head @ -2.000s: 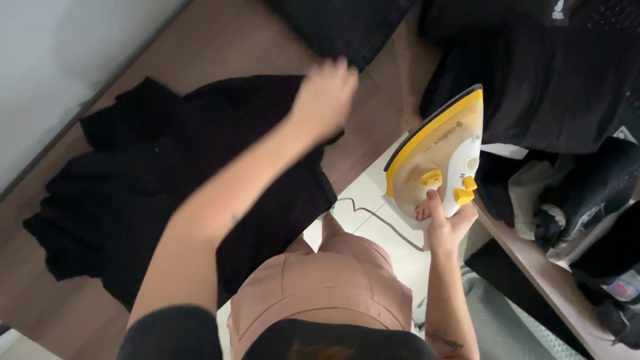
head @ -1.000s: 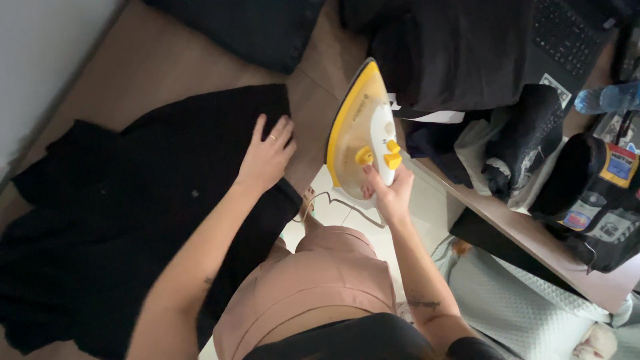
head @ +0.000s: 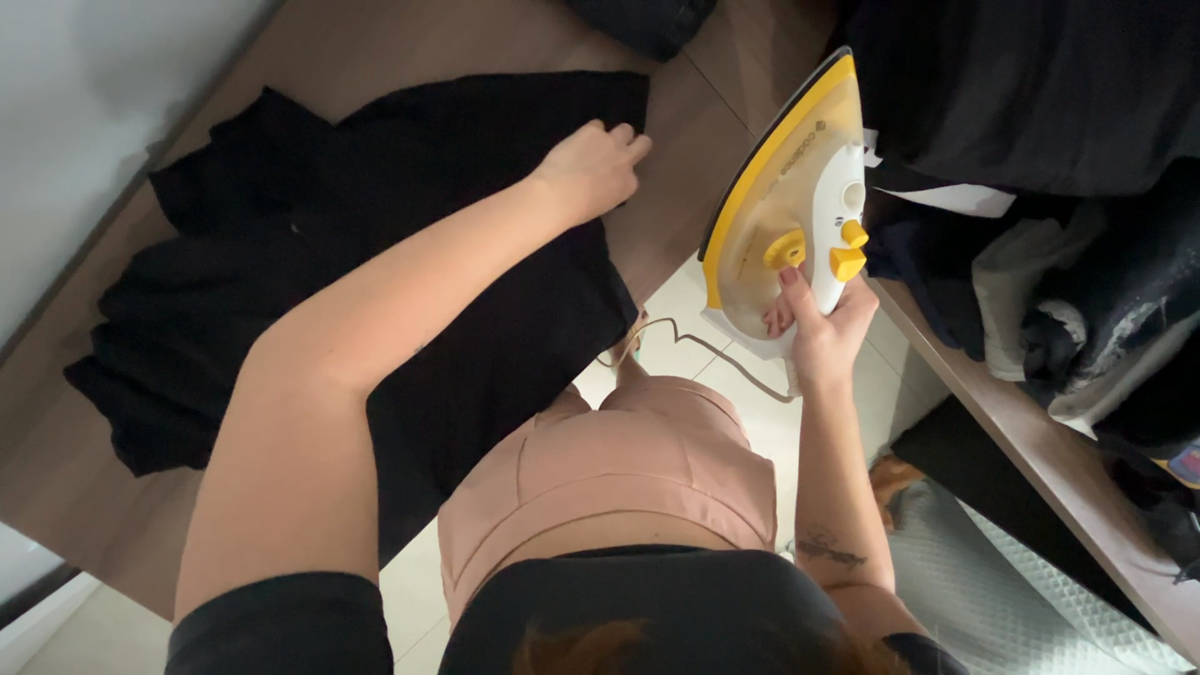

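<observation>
A black garment [head: 450, 281] lies spread over the wooden tabletop [head: 375, 56], with a short sleeve or edge at upper left. My left hand [head: 597, 171] rests near the garment's right edge, fingers curled; whether it pinches the fabric is hard to tell. In my right hand [head: 825, 323] is a yellow and white Cadence clothes iron [head: 778, 187], held by its handle with the tip toward the top of the view and the soleplate facing left, off the garment. Its cord [head: 722, 352] hangs from the heel over the floor.
Dark folded fabric [head: 647, 23] lies at the table's top edge. On the right, a second wooden surface [head: 1022, 450] holds piled dark and light clothes [head: 1022, 94]. Below it are a black panel [head: 994, 487] and a grey quilted cover [head: 975, 581]. A white wall [head: 103, 84] borders the left.
My left hand has moved from lying flatter on the garment, fingers spread, to a curled pose near its right edge. The iron stays raised in my right hand. The view has shifted.
</observation>
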